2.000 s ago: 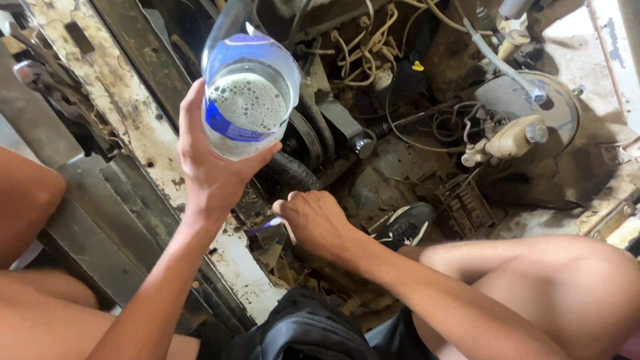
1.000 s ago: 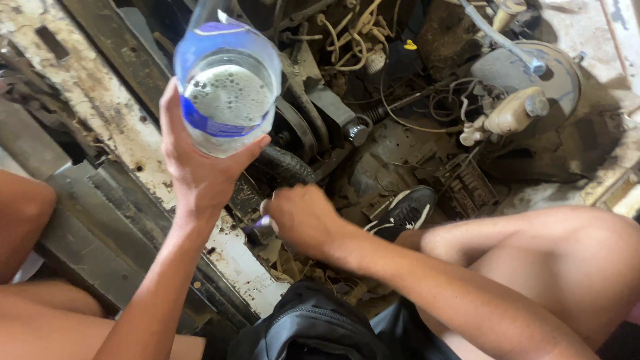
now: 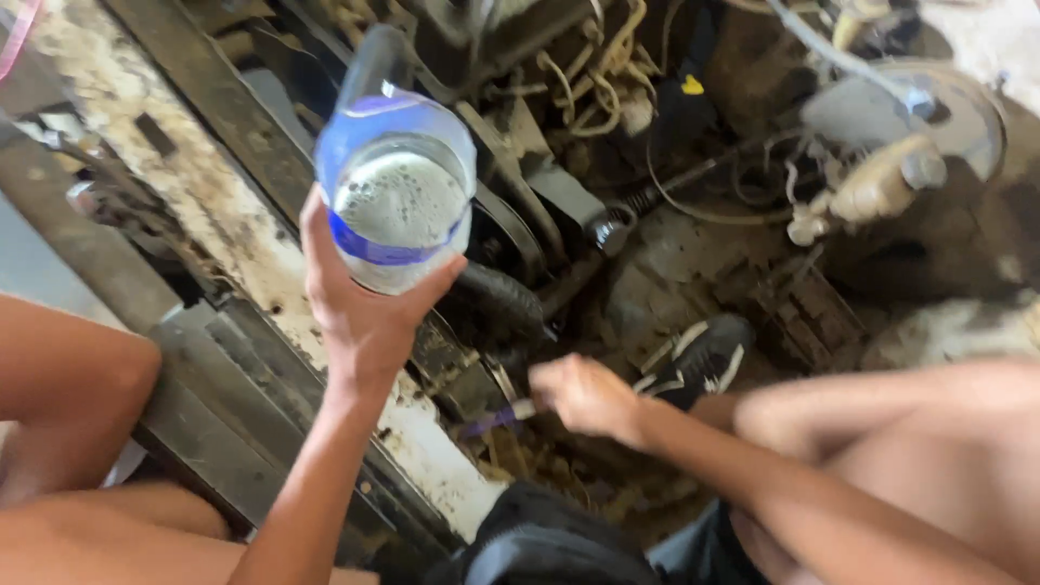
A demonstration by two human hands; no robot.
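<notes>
A clear plastic bottle [image 3: 398,195] with a blue label and foamy liquid inside is gripped in my left hand [image 3: 366,317], above the metal frame rail. Low in the engine bay, my right hand [image 3: 581,398] is blurred and closed around the pale end of a thin brush-like tool [image 3: 496,418] with a purple part that points left. A black ribbed hose [image 3: 504,305] lies between my two hands. The fingertips of my right hand are partly hidden by blur.
A rusty, white-painted body rail [image 3: 244,236] runs diagonally at left. Tan wiring [image 3: 605,73], a round brake booster [image 3: 959,122] and a dirty master cylinder [image 3: 881,179] are at upper right. A black shoe [image 3: 707,357] rests inside the bay beside my right hand.
My right hand has moved away from the rail, and more of the purple tool shows than one second ago. The bottle remains in my left hand.
</notes>
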